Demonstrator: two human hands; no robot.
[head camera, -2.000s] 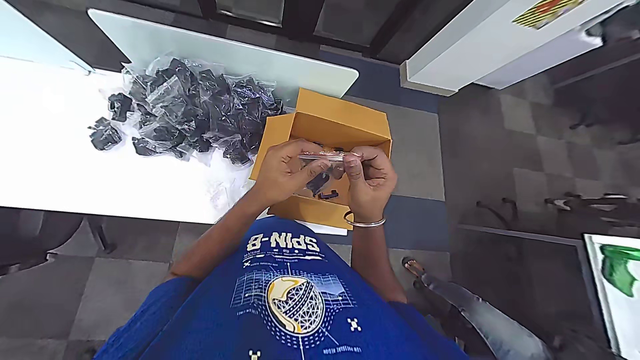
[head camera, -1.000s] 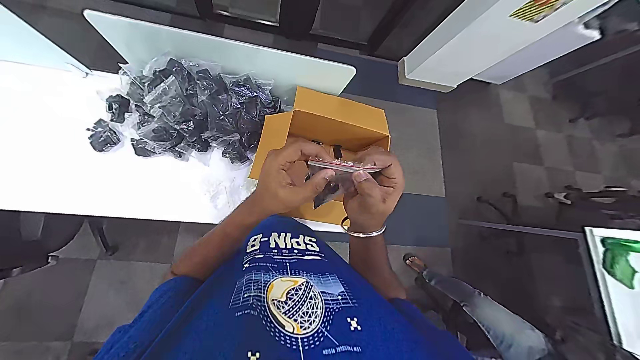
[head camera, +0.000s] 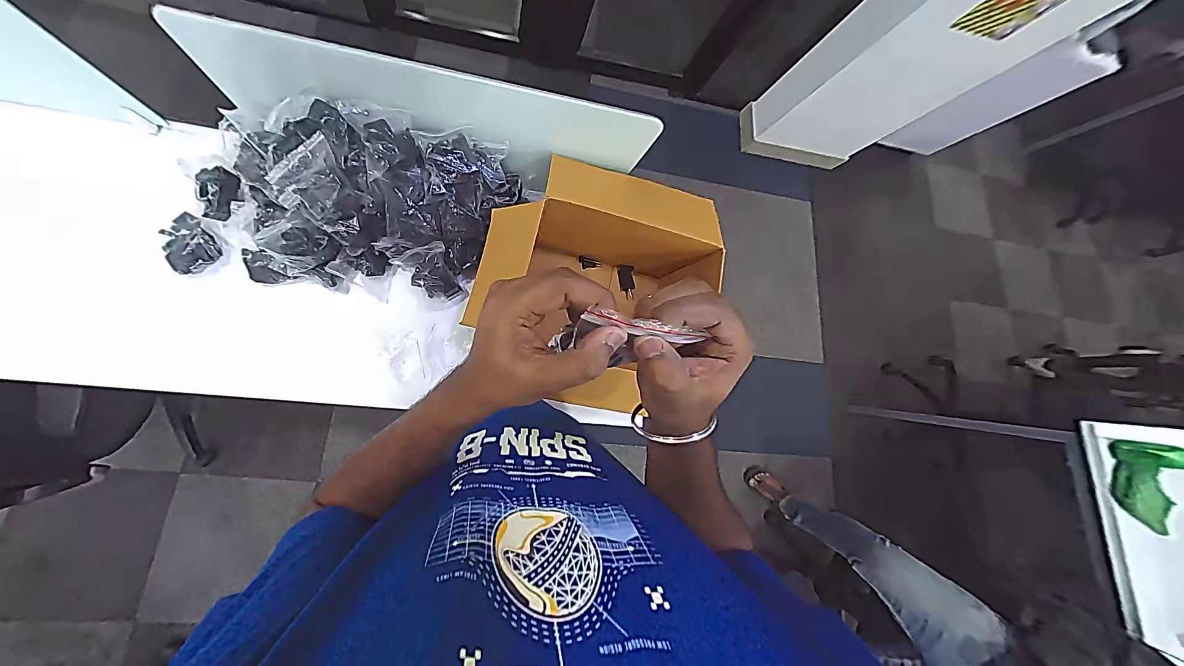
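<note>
Both my hands pinch the red-striped top edge of a clear zip-lock bag (head camera: 638, 326) above an open cardboard box (head camera: 629, 217). My left hand (head camera: 546, 338) grips the bag's left part, thumb along the seal. At its right part, my right hand (head camera: 689, 356) has thumb and fingers closed on the strip. Something dark shows inside the bag, mostly hidden by my fingers. A small black adapter-like piece (head camera: 626, 280) and another small black piece (head camera: 588, 263) lie in the box behind my hands.
Left of the box, a heap of clear bags with black items (head camera: 361, 194) covers part of the white table (head camera: 139, 314). A pale divider panel (head camera: 444, 97) stands behind it. Another person's leg in jeans (head camera: 897, 583) is at the lower right, near a white cabinet (head camera: 832, 83) farther back.
My hands stay on the bag above the box, and their fingers have shifted along its top edge. The bag's red strip now shows more plainly between the thumbs.
</note>
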